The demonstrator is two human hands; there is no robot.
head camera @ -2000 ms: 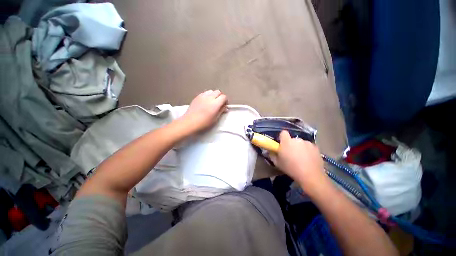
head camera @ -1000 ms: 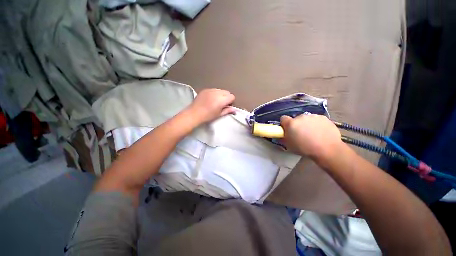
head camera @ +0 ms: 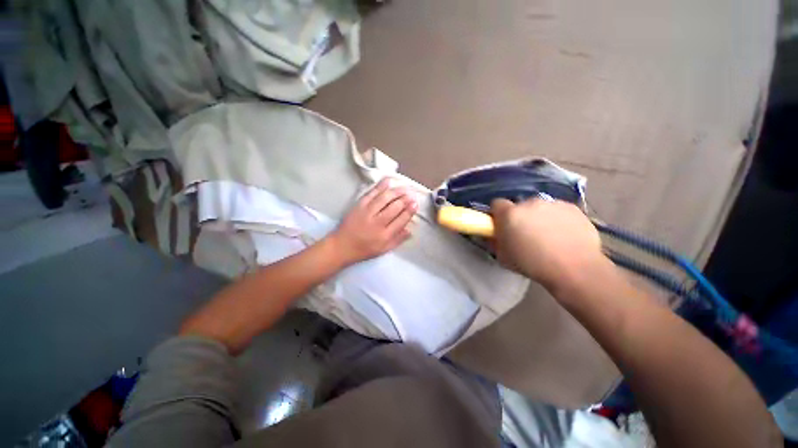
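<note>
A beige garment piece [head camera: 262,149] with white pocketing cloth [head camera: 402,293] lies at the near edge of the brown pressing table. My left hand [head camera: 378,220] lies on the garment with fingers spread a little, just left of the iron's tip; whether it pinches cloth cannot be told. My right hand [head camera: 547,238] is closed on the yellow handle of the dark steam iron [head camera: 507,184]. The iron lies at the garment's upper edge, its tip pointing left; its underside is hidden.
A khaki work pile [head camera: 149,61] fills the upper left, strips hanging off the table. Hose and cord [head camera: 652,254] run right from the iron to a pink tie [head camera: 742,332]. The brown pressing table [head camera: 560,87] extends ahead. White cloth [head camera: 542,420] shows below.
The view has shifted, so the table and pile sit differently. My left hand has moved from the garment's upper edge down onto the cloth, its fingers flatter. The iron remains in my right hand.
</note>
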